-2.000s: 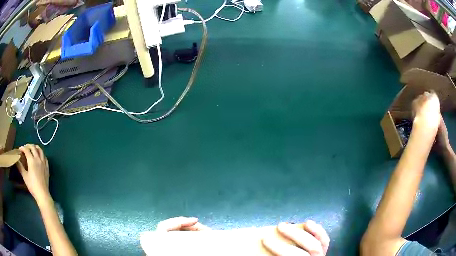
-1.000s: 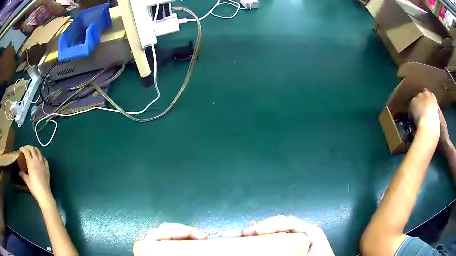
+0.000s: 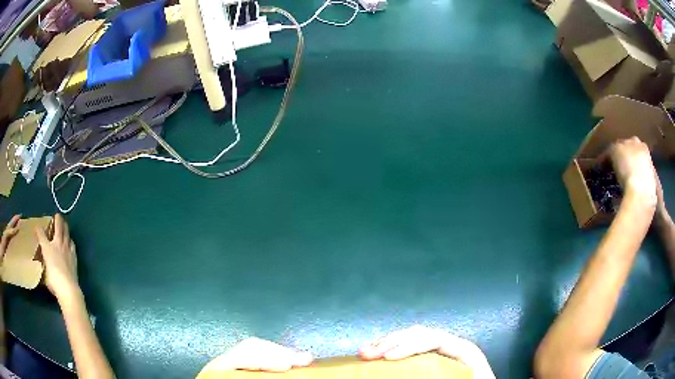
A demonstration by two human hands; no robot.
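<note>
A tan cardboard box (image 3: pixel 340 369) lies at the bottom edge of the picture, mostly cut off, at the near edge of the dark green table (image 3: pixel 340 222). Only a flat, bright tan surface of it shows. My left hand (image 3: pixel 259 355) is at its far left edge, fingers pointing inward. My right hand (image 3: pixel 425 344) is at its far right edge, fingers pointing inward. Both hands are bare and hold the box between them. Their lower parts are overexposed and cut off. The inside of the box is not visible.
At left, another person's hands hold a small box (image 3: pixel 26 248). At right, a person's hand reaches into an open box (image 3: pixel 585 196) with black items. A blue bin (image 3: pixel 122 55), grey case (image 3: pixel 140 85), pale post (image 3: pixel 203 59) and loose cables stand far left. More cartons (image 3: pixel 610 48) lie far right.
My hands have come to matching positions at both sides; the tan surface now shows more clearly. At left, the other person's box lid has come down over the box.
</note>
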